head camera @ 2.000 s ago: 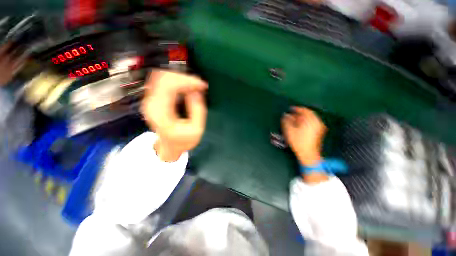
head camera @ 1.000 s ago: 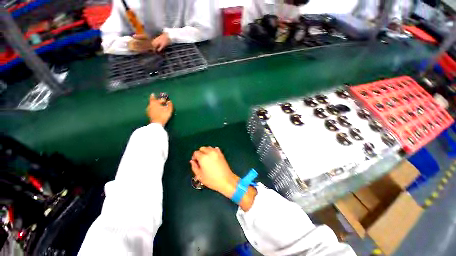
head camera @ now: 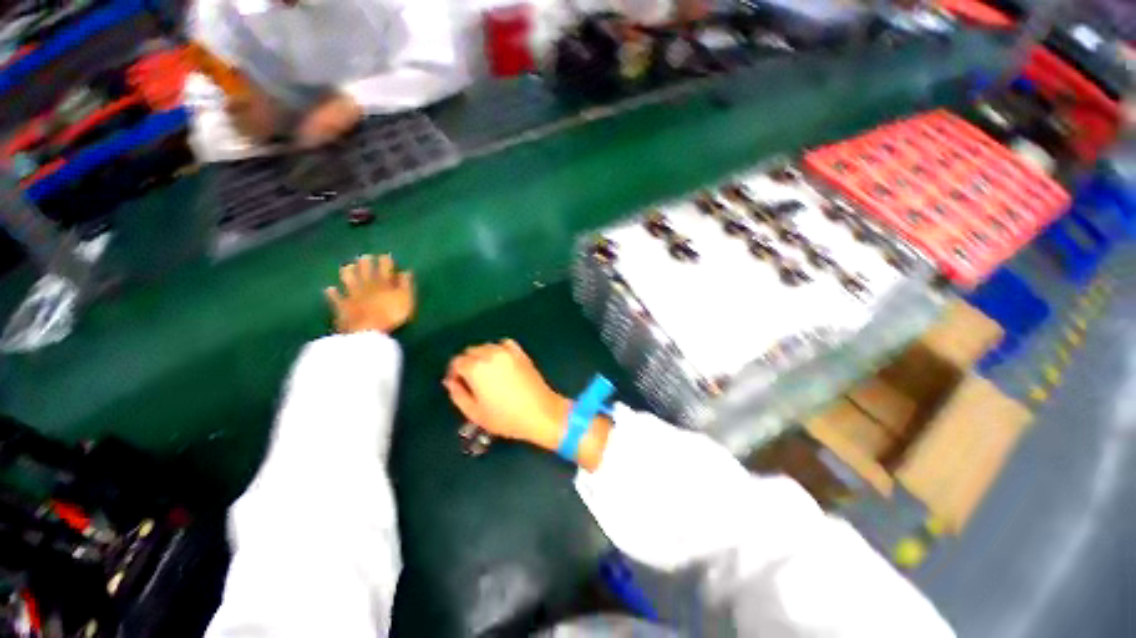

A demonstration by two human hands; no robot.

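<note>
My left hand (head camera: 371,295) is over the green mat with its fingers spread and holds nothing. A round electronic unit (head camera: 360,214) lies on the mat just beyond its fingertips, not touching them. My right hand (head camera: 505,393), with a blue wrist strap (head camera: 586,420), is low over the mat with its fingers curled. Another small unit (head camera: 473,436) shows on the mat at the near edge of this hand. The curled fingers hide whether anything is in the right hand.
Clear plastic trays (head camera: 735,355) are stacked at right with dark units on top. A red tray (head camera: 941,187) lies beyond, a carton (head camera: 959,449) below. A dark grid tray (head camera: 405,152) lies before another worker across the bench. A dark fixture (head camera: 112,548) is at lower left.
My left hand has let go of the unit, which now lies beyond it, and its fingers have spread. My right hand stays beside the near unit. The view has shifted slightly.
</note>
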